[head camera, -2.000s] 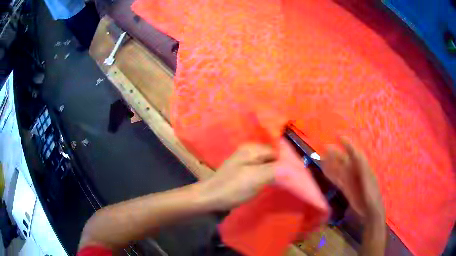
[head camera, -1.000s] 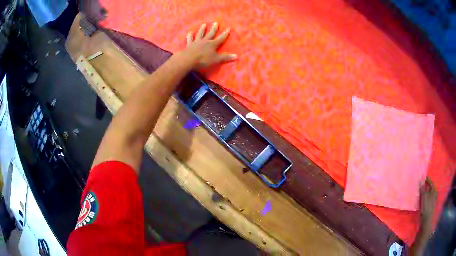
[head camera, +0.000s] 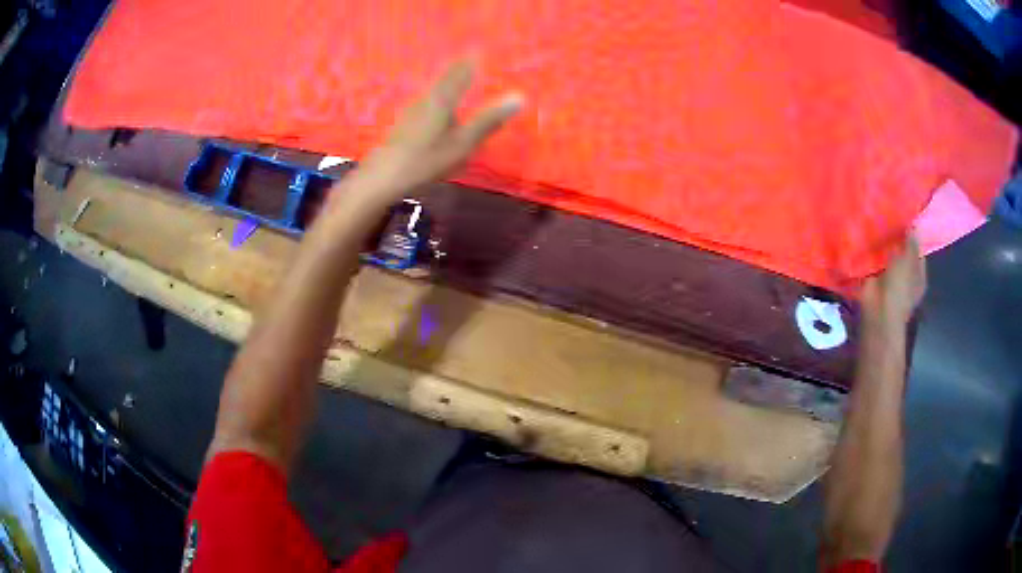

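The large orange-red layered sheets (head camera: 628,101) lie over the maroon board (head camera: 605,263). My left hand (head camera: 431,134) is over the sheets left of centre, fingers spread, slightly blurred and empty; I cannot tell if it touches them. My right hand (head camera: 897,280) is at the sheets' right corner, beside a pink piece (head camera: 950,218); its fingers are partly hidden and its grip is unclear. The blue cutting die (head camera: 294,196) lies on the board's near edge at the left, partly behind my left forearm.
A white ring scrap (head camera: 821,322) lies on the board at the right. Purple bits (head camera: 426,325) lie on the worn wooden table (head camera: 538,347). A grey metal plate (head camera: 784,388) is at its right part. A blue machine part (head camera: 986,28) shows at the top right.
The view has turned, so the die now appears further left. The pink piece, flat on the sheets before, now shows only partly at the right corner. My left hand has come off the die's far end.
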